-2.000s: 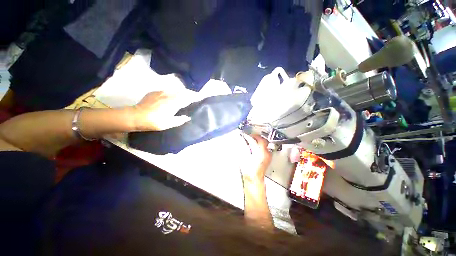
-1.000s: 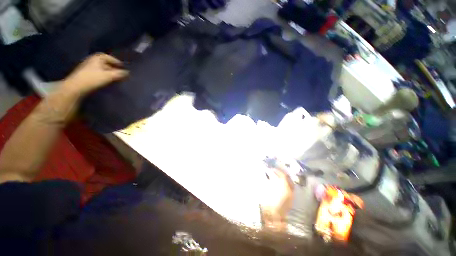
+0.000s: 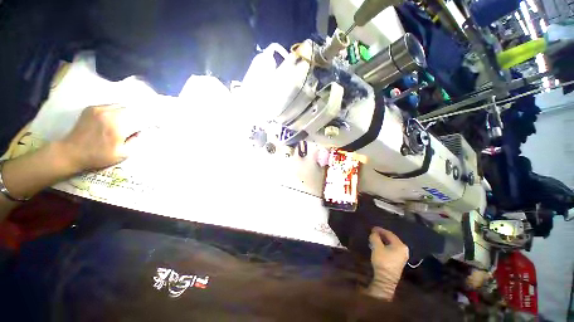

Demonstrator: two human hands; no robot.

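The cream-white sewing machine stands at centre right, its needle area partly lost in glare. My left hand is over the bright table at left, fingers curled; glare hides whether they hold anything. My right hand is low at centre right, below the phone, fingers bent at the edge of a dark cloth piece. I cannot tell if it grips the cloth. No cut piece can be made out under the needle.
Navy and black cloth is heaped beyond the table. A lit phone lies against the machine. A silver cylinder is on the machine's far side. A red item is at lower right, and another red area lies below my left forearm.
The view has shifted. My left hand has moved from the dark heap back over the bright table. My right hand has left the needle area for the dark cloth near the machine's front.
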